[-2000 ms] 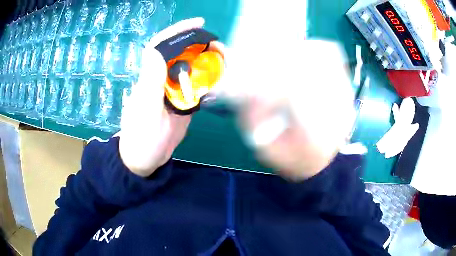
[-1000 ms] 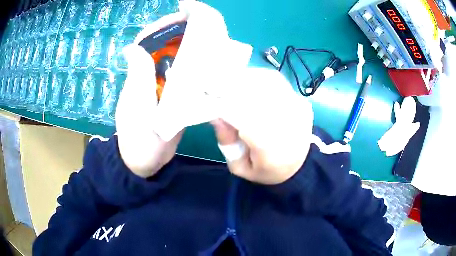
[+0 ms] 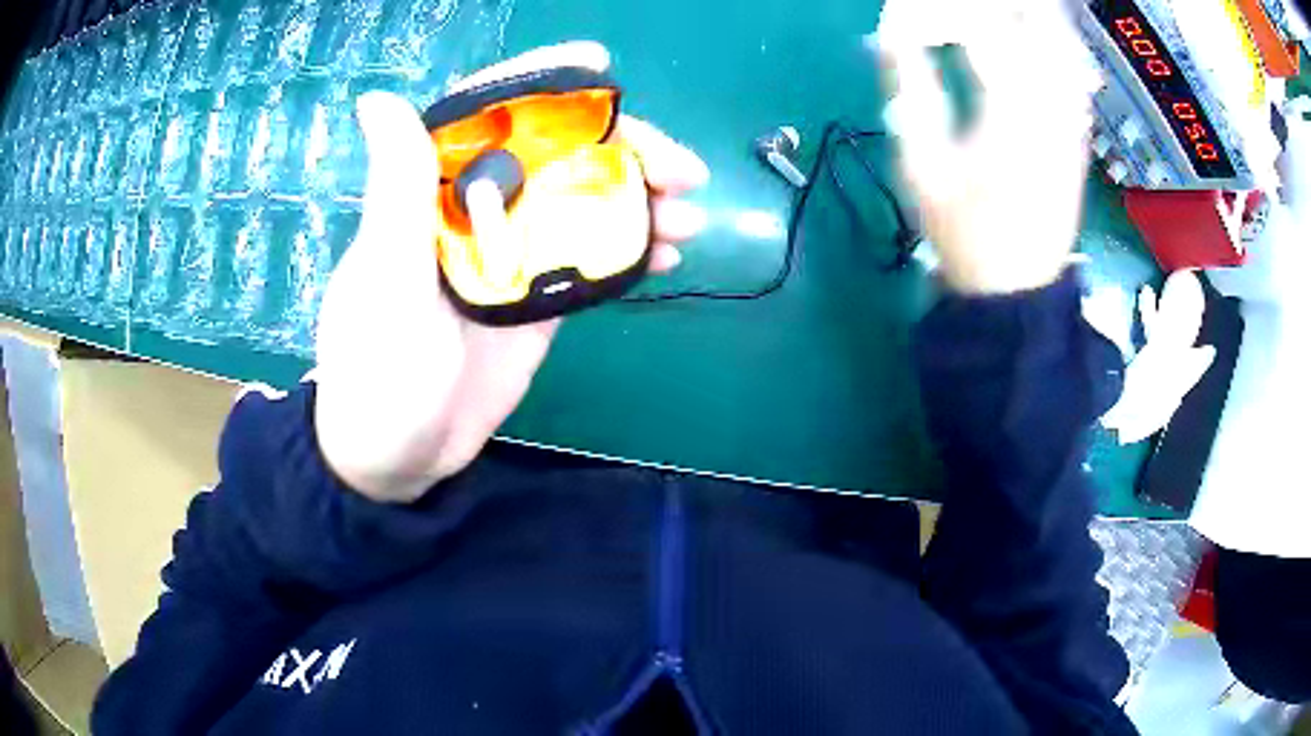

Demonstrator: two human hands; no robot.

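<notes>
My left hand (image 3: 417, 331) holds an open black charging case (image 3: 546, 288) with an orange inside, its lid raised. One earbud (image 3: 492, 190) with a dark head and pale stem sits in the case's left side; the right side shows no earbud. A thin black cable (image 3: 748, 295) runs from the case's lower edge to the right. Another earbud (image 3: 781, 154) lies loose on the green mat. My right hand (image 3: 992, 158) is blurred and overexposed near the meter; its fingertips and whether it holds anything cannot be made out.
A clear blister tray (image 3: 187, 187) lies at the left. The meter (image 3: 1167, 94) with red digits stands upper right above a red box (image 3: 1186, 226). A white glove-like piece (image 3: 1162, 360) lies by a black strip (image 3: 1201, 410). A cardboard box (image 3: 158, 475) is below left.
My right hand has moved away from the case to the upper right, over the cable. The case's inside is uncovered, and the cable now runs to its lower edge. The pen is hidden.
</notes>
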